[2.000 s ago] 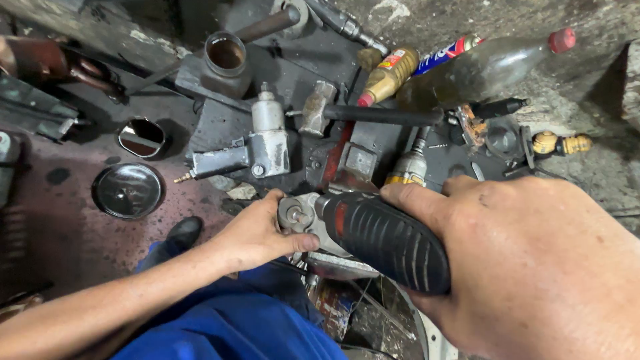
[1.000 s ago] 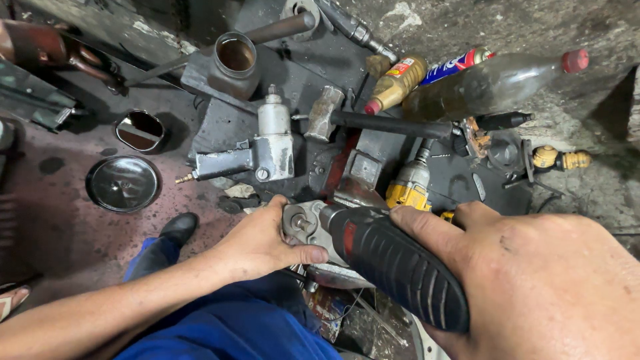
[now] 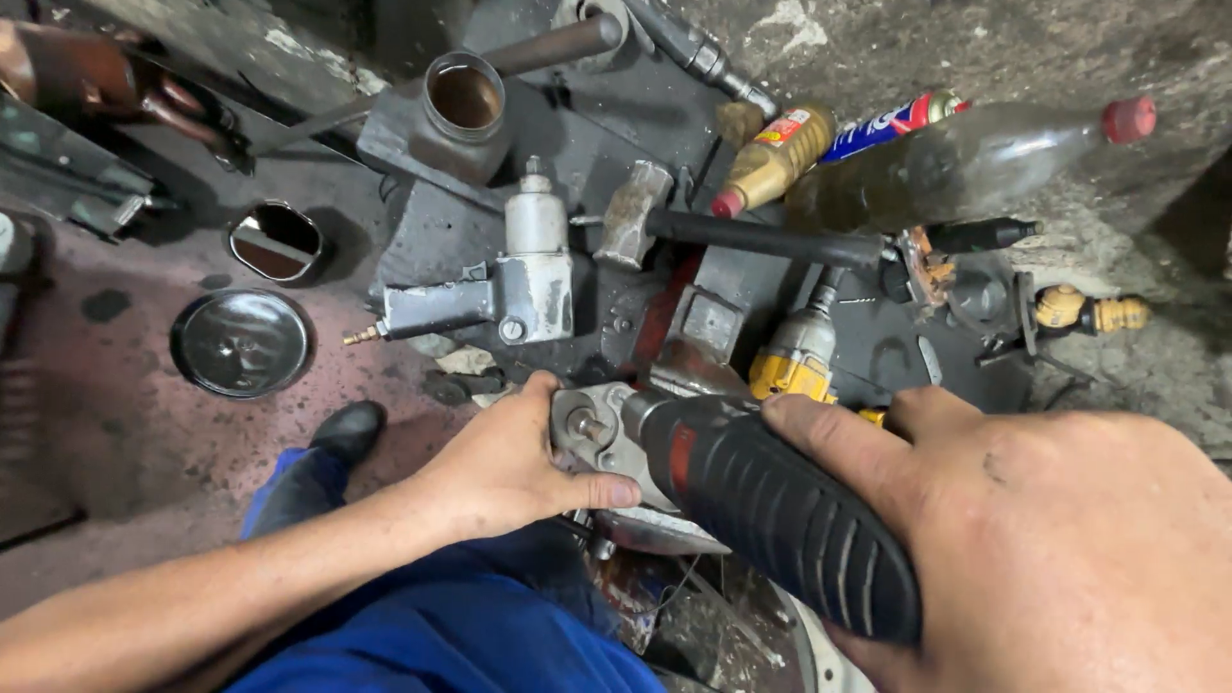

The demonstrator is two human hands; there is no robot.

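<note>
My left hand (image 3: 510, 467) grips the left side of a cast metal part (image 3: 621, 438), its thumb lying across the near face. A round bore with a pin or bolt inside shows in that part, beside my fingertips. In my right hand (image 3: 1020, 520) is a black power tool (image 3: 789, 510) with a ribbed body and a red band. The tool's metal nose meets or overlaps the upper right of the part; its very tip is hidden. Beneath the part sits what looks like a bench vise (image 3: 698, 346), partly covered.
An air impact wrench (image 3: 539, 260), a hammer (image 3: 635, 217), a yellow impact driver (image 3: 799, 351) and an open jar (image 3: 465, 96) lie beyond my hands. Bottles (image 3: 780, 159) and a spray can (image 3: 895, 125) are at the upper right. A round pan (image 3: 241, 344) stands at the left.
My right hand and the power tool have shifted slightly right and down since the earliest frame. Both hands keep their holds.
</note>
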